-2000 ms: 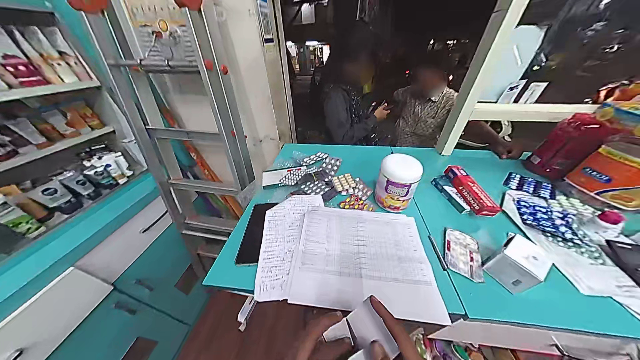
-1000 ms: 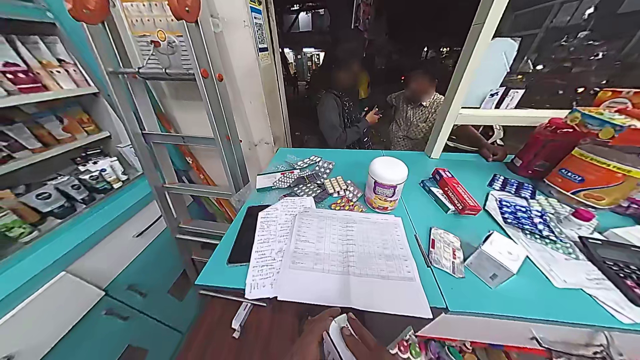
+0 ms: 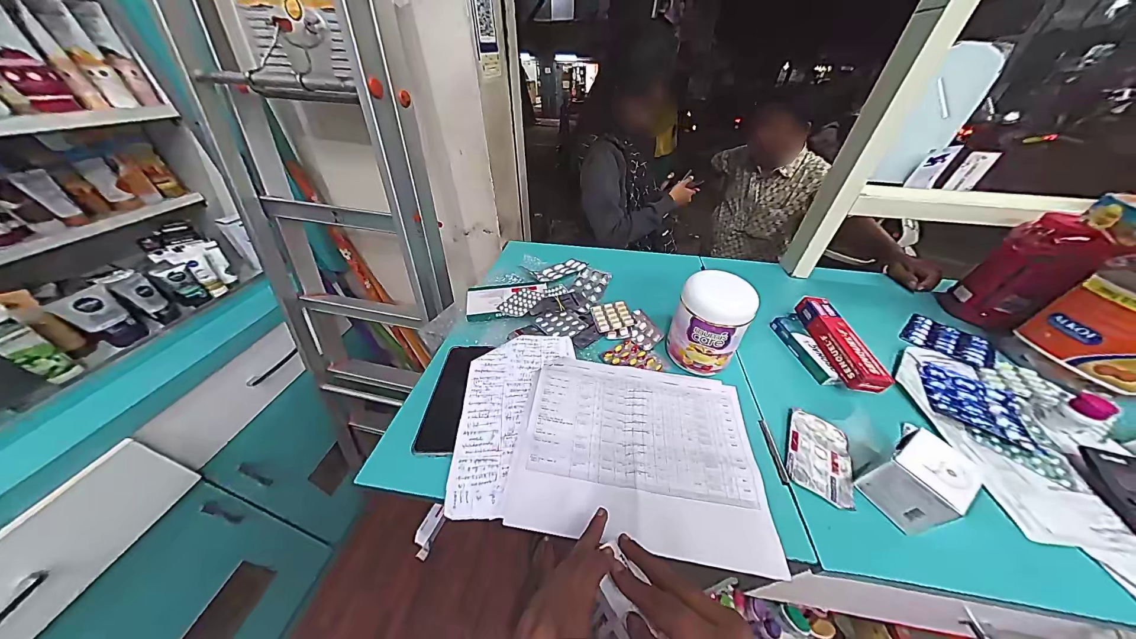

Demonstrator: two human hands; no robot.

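Observation:
My left hand [image 3: 568, 577] and my right hand [image 3: 666, 590] are together at the bottom centre, both on a small white item [image 3: 612, 599], perhaps a packet or carton, mostly hidden by the fingers. Just beyond the fingertips lies a printed sheet [image 3: 635, 435] on the teal counter, overlapping a handwritten sheet [image 3: 501, 426]. A dark phone or tablet [image 3: 448, 399] lies partly under the handwriting. Behind the papers are several blister strips [image 3: 568, 306] and a white-lidded jar [image 3: 714, 324]. A pen [image 3: 774, 451] lies right of the printed sheet.
Medicine cartons [image 3: 843, 344], a tablet strip [image 3: 820, 457], a white box [image 3: 920, 479] and blue blister packs [image 3: 976, 399] occupy the right side. A metal ladder [image 3: 390, 177] and stocked shelves [image 3: 98, 213] stand left. Two people [image 3: 630, 186] are beyond the counter; one person's hand [image 3: 914, 271] rests on its far edge.
The white item, raised and more visible between my hands earlier, is now lower and mostly covered by them. My fingers now point forward at the printed sheet's near edge.

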